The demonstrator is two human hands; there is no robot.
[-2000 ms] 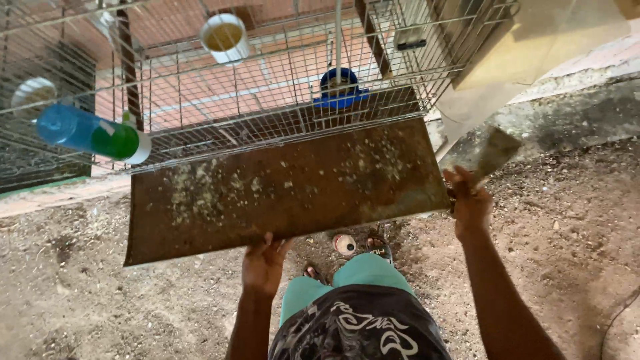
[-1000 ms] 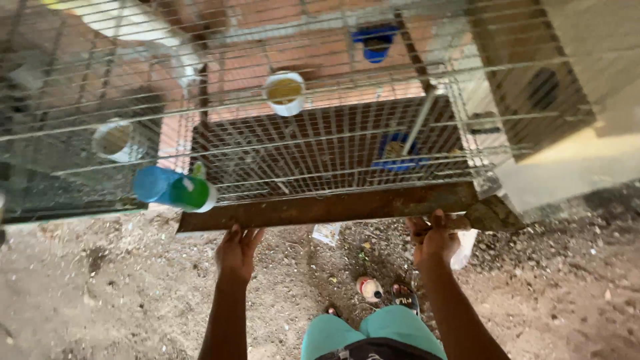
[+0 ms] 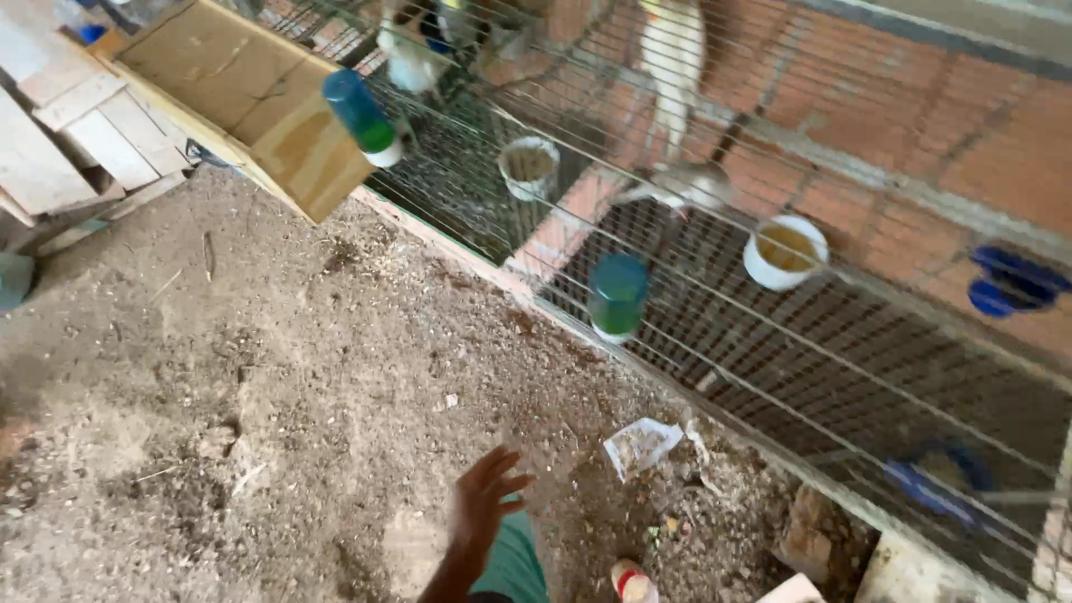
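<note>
My left hand (image 3: 490, 498) hangs over the dirt floor with its fingers apart and nothing in it. My right hand is outside the frame. Above and to the right runs a wire bird cage (image 3: 737, 327) with a blue-green drinker bottle (image 3: 618, 295) on its front. Inside the wires are a white cup (image 3: 785, 253) with yellowish contents, a blue feeder (image 3: 1013, 280) and a long-tailed pale bird (image 3: 672, 63). Farther left, a second drinker bottle (image 3: 363, 117) and a whitish cup (image 3: 529, 167) are on the neighbouring cage section.
A wooden box (image 3: 243, 100) juts out at the upper left, beside stacked boards (image 3: 109, 138). A torn clear plastic piece (image 3: 642, 446) lies on the ground under the cage edge. Brick rubble (image 3: 808, 532) sits at the lower right.
The rusty tray, held in both hands two seconds ago and slid mostly under the cage a second ago, is no longer in my left hand. The view has swung left; my right hand has left it.
</note>
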